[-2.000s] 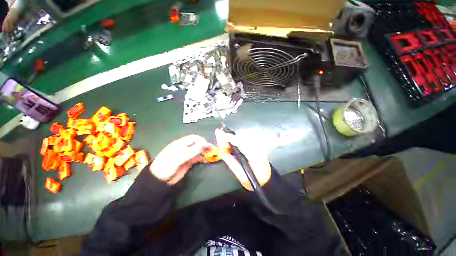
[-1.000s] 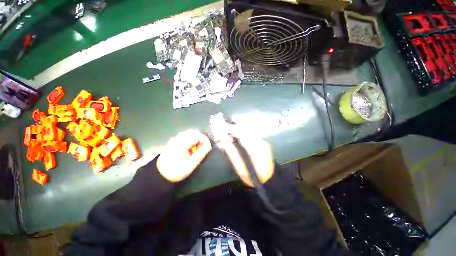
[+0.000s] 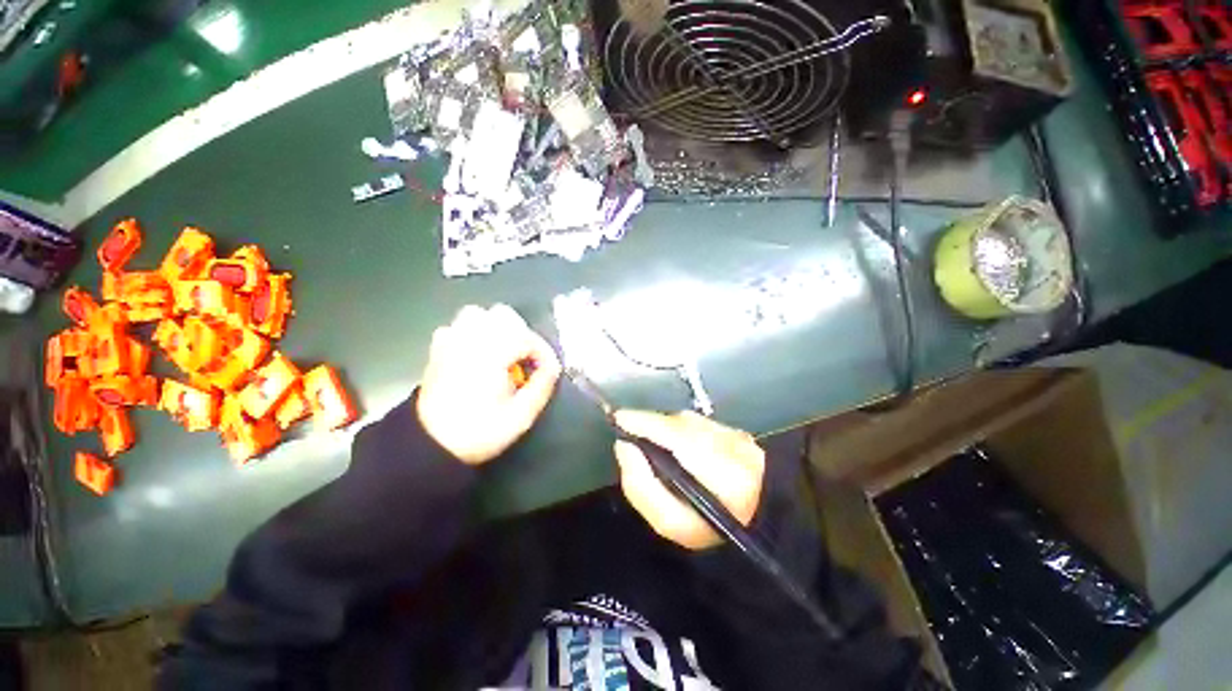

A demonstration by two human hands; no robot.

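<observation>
My left hand (image 3: 484, 385) is curled around a small orange housing (image 3: 524, 370), mostly hidden by the fingers. My right hand (image 3: 692, 475) holds a black soldering iron (image 3: 686, 489) like a pen. The iron's thin tip points up and left, close to the orange housing; whether it touches cannot be told. A silver-white part (image 3: 578, 319) with a thin dark wire lies on the mat just beyond my hands. Other orange housings (image 3: 203, 344) lie heaped at the left. Silver-white and grey circuit boards (image 3: 520, 155) are piled beyond my hands.
A fume fan (image 3: 723, 68) stands behind, beside a box with a red light and a small square tray (image 3: 1013, 51). A yellow-green tin or roll (image 3: 1003, 263) is at the right. A black tray (image 3: 1175, 122) holds red pieces. A carton with black plastic (image 3: 1007, 567) is below the bench edge.
The orange housing has moved from between both hands into my left hand. My right hand has drawn back, and the silver-white part with the wire now lies apart from it. The view has shifted.
</observation>
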